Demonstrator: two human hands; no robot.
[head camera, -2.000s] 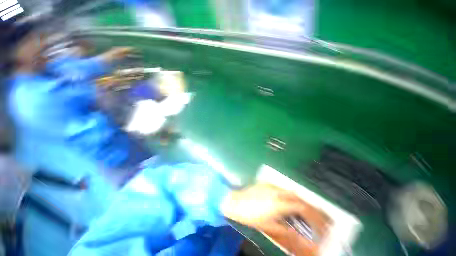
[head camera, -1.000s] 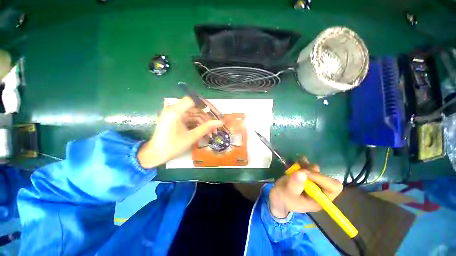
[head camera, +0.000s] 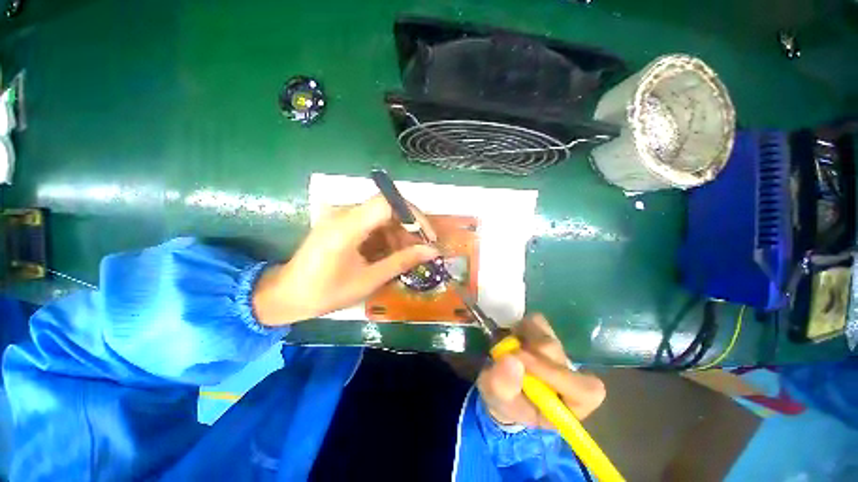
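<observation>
My left hand (head camera: 339, 259) holds dark-handled tweezers (head camera: 399, 205) over the round circuit board (head camera: 422, 274). The board sits in the middle of the orange-brown soldering jig (head camera: 405, 307). My left fingers hide part of the jig. My right hand (head camera: 536, 378) holds the yellow-handled soldering iron (head camera: 564, 424) like a pen. The iron's tip is close to the board's right edge; whether it touches cannot be told. The jig lies on a white paper sheet (head camera: 513, 212).
Behind the jig stands a black fan (head camera: 484, 143) with a wire guard. A crusted whitish can (head camera: 659, 122) and the blue soldering station (head camera: 738, 226) are to the right. A yellowish sponge (head camera: 828, 299) sits beside it. Another round board (head camera: 302, 100) lies at the back left.
Since one second ago, my right hand has moved the iron left, bringing its tip near the board. My left hand stays at the board with the tweezers. The view has shifted slightly.
</observation>
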